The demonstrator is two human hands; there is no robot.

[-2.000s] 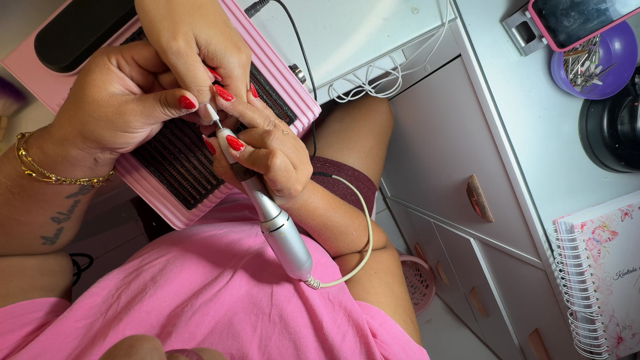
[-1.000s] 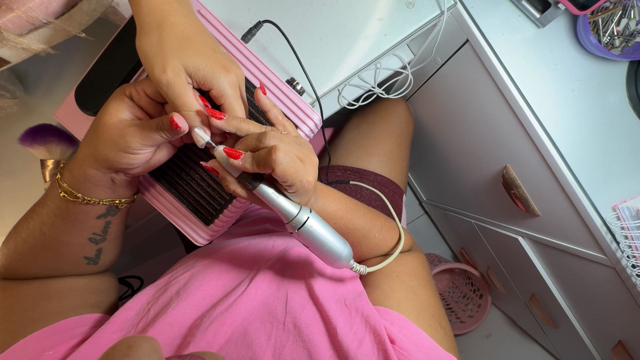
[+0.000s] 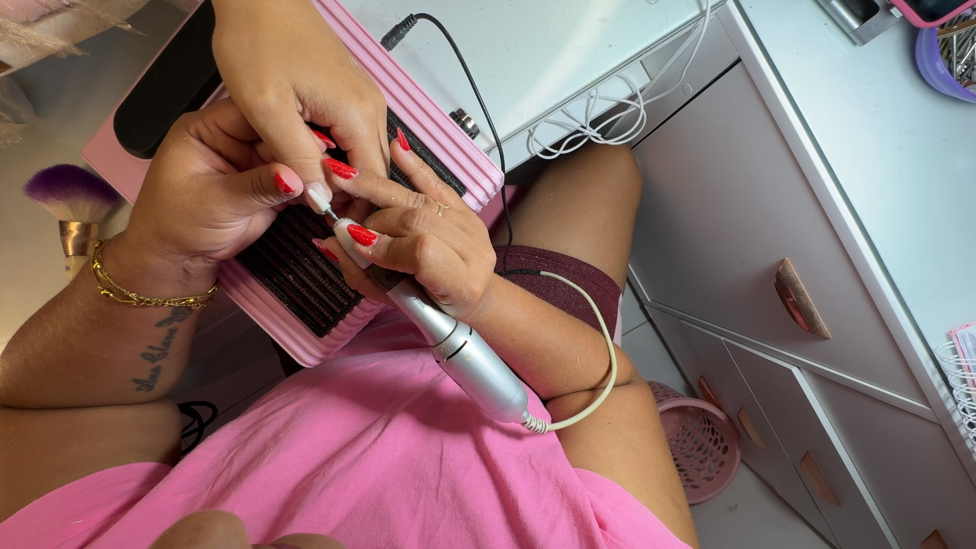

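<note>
My right hand point(image 3: 427, 229), with red nails, grips a silver electric nail drill point(image 3: 480, 366) like a pen. The drill's thin bit touches or nearly touches the pale nail point(image 3: 317, 197) on a finger of another person's hand point(image 3: 305, 91), which reaches in from the top. My left hand point(image 3: 213, 183), wearing gold bracelets at the wrist, holds that person's fingers from the left; its own fingertips are partly hidden. Under the hands lies a pink ribbed nail dust collector point(image 3: 293, 347) with a black grille. A cream cord point(image 3: 602, 320) curves from the drill's rear end.
A purple-tipped brush point(image 3: 72, 198) lies at left. White cable point(image 3: 591, 126) is bundled at the white table's edge. Drawers with copper handles point(image 3: 801, 297) stand at right, a pink perforated basket point(image 3: 698, 442) below them. A purple bowl of metal bits point(image 3: 949, 65) and a spiral notebook point(image 3: 962, 374) sit on the right surface.
The view has shifted, so the phone and notebook at right show less than in the earliest frame. My right hand keeps the drill at the person's nail, and my left hand keeps its hold.
</note>
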